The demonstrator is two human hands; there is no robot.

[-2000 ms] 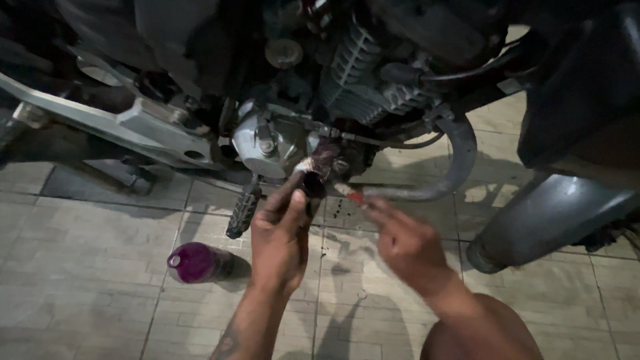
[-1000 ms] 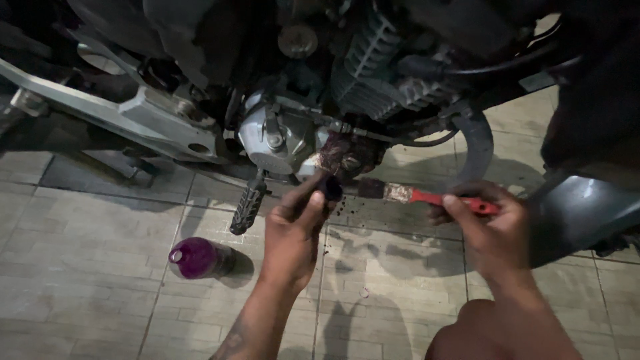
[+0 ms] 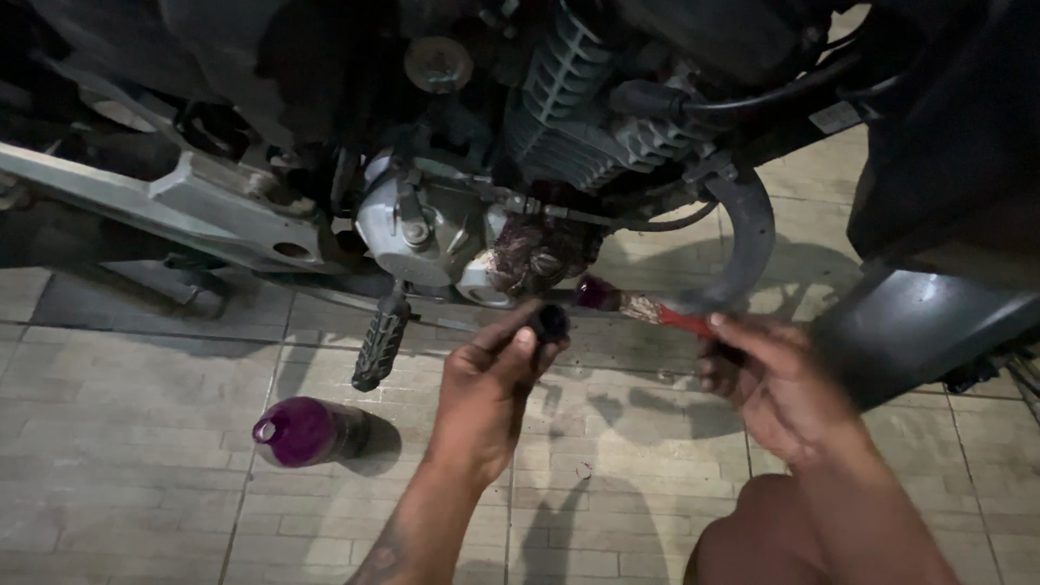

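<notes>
My left hand [image 3: 500,374] grips a small dark cup or cap [image 3: 550,322] with a round opening, just below the motorcycle's engine. In my right hand [image 3: 772,366] is a paintbrush with a red handle [image 3: 685,320]; its bristles [image 3: 597,292] are wet and dark purple, to the right of the cup and apart from it. A purple-wet, grimy part of the engine casing [image 3: 540,252] lies just above both. Left of it is the silvery engine cover [image 3: 426,236]. What the cup contains is too dark to tell.
A plastic bottle with purple liquid [image 3: 301,431] stands on the tiled floor [image 3: 390,487] at lower left. A ribbed footpeg [image 3: 382,341] hangs left of my left hand. A curved pipe [image 3: 751,227] and a wheel fender [image 3: 902,325] are at the right. My knee is at the lower right.
The brush first had its tip near the cup, then lay level to the right of it, and now its bristles are raised nearer the engine. My left hand still holds the cup.
</notes>
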